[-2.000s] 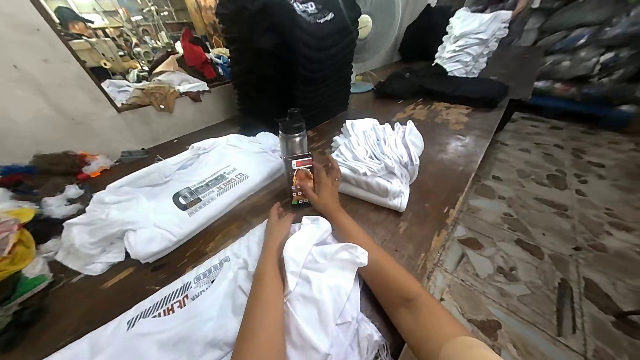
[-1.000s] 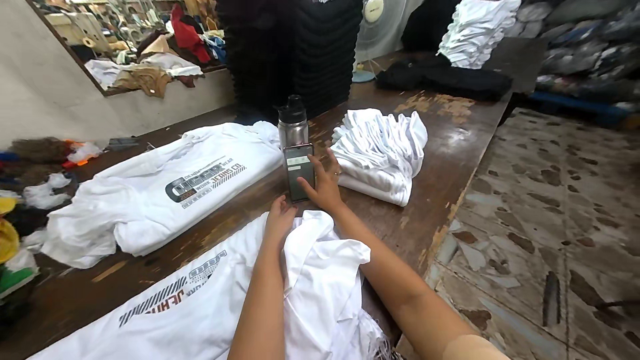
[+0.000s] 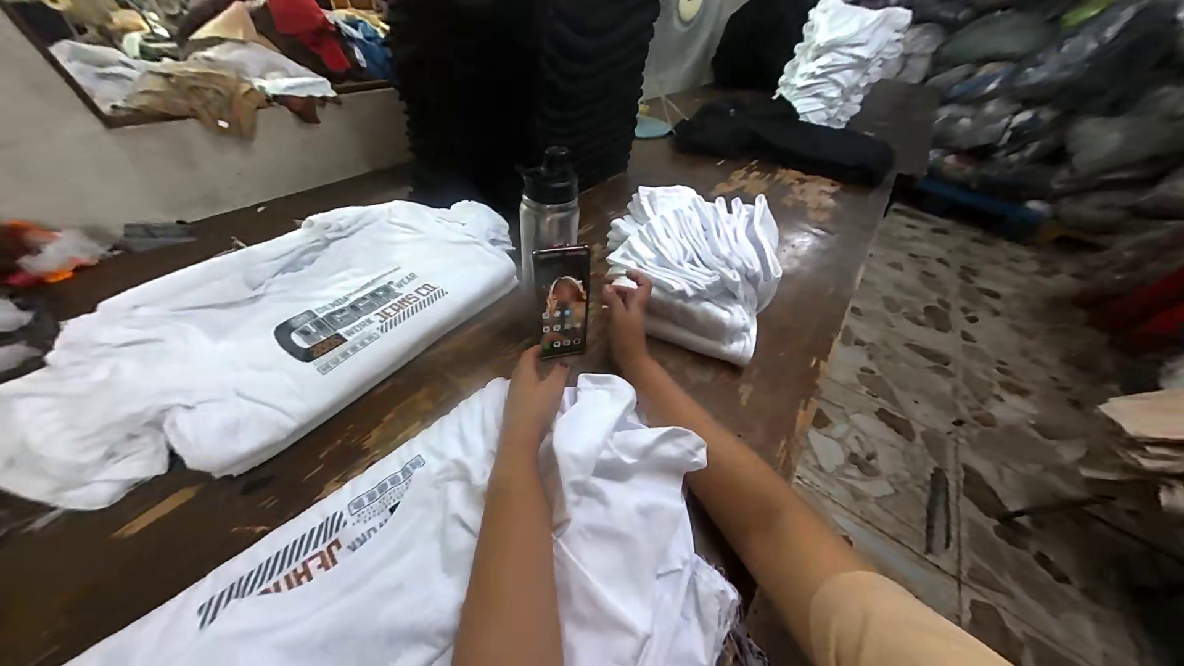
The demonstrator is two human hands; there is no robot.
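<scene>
My left hand [image 3: 536, 384] grips the lower end of a smartphone [image 3: 562, 301], which stands upright against or just before a metal bottle with a black lid [image 3: 549, 217]. The phone's lit screen shows a picture and app icons. To the right of the phone, my right hand [image 3: 629, 319] is raised with its fingers apart, holding nothing, beside a folded stack of white garments [image 3: 703, 319]. Below my hands lies a printed white T-shirt [image 3: 416, 555], bunched under my left forearm. Another pile of printed white T-shirts [image 3: 231, 370] lies at the left.
Tall stacks of black garments [image 3: 527, 83] rise behind the bottle on the worn wooden table [image 3: 805, 231]. Further back are a folded black cloth [image 3: 786, 143] and a white garment stack [image 3: 842, 60]. Filled plastic bags [image 3: 1091, 120] are piled beyond the stone-patterned floor [image 3: 925, 370].
My right hand has moved off the phone to its right side. The phone's screen, dark grey one second ago, now shows icons over a picture.
</scene>
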